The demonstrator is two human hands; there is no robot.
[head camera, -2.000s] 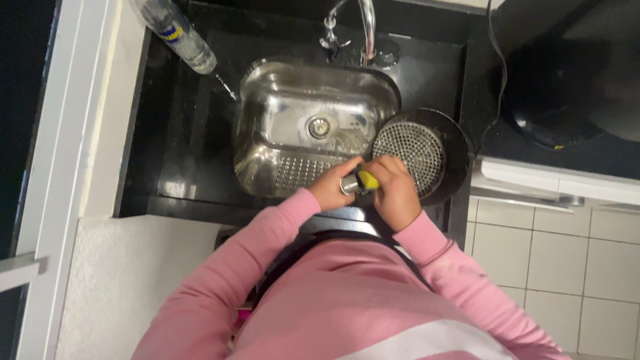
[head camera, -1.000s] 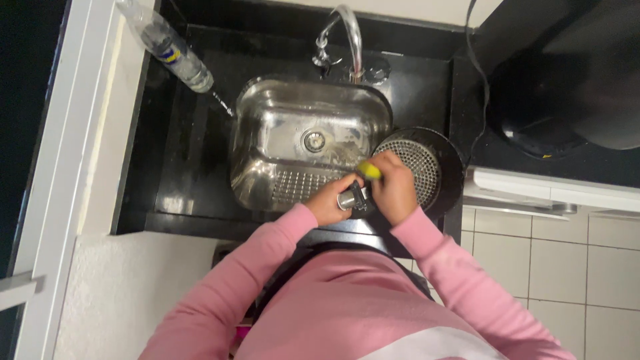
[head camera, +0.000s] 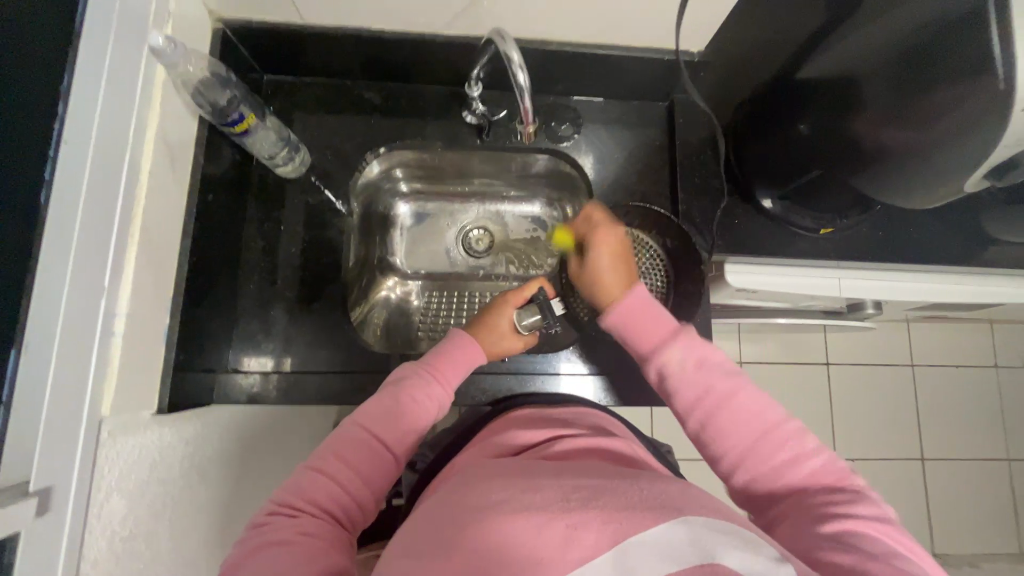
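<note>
My left hand (head camera: 506,324) grips a small metal and black object (head camera: 538,315), perhaps a handle or clamp, over the near right corner of the stainless steel sink (head camera: 384,264). Above and to the right of it, my right hand (head camera: 602,254) holds a small yellow-green item (head camera: 562,237), perhaps a sponge, at the sink's right edge; this hand is blurred. A gap separates the two hands. Beneath and beside my right hand lies a round dark pan with a perforated metal surface (head camera: 652,268), partly covered by the hand.
A chrome faucet (head camera: 520,72) stands behind the sink. On the black stone counter (head camera: 272,240), a clear plastic bottle (head camera: 240,116) is at the left. A cable (head camera: 704,104) runs down beside a large black appliance (head camera: 896,96) at the right. A white drawer front (head camera: 784,288) sits below.
My right hand has moved up and away from my left hand, carrying the yellow-green item. My left hand still holds the metal and black object.
</note>
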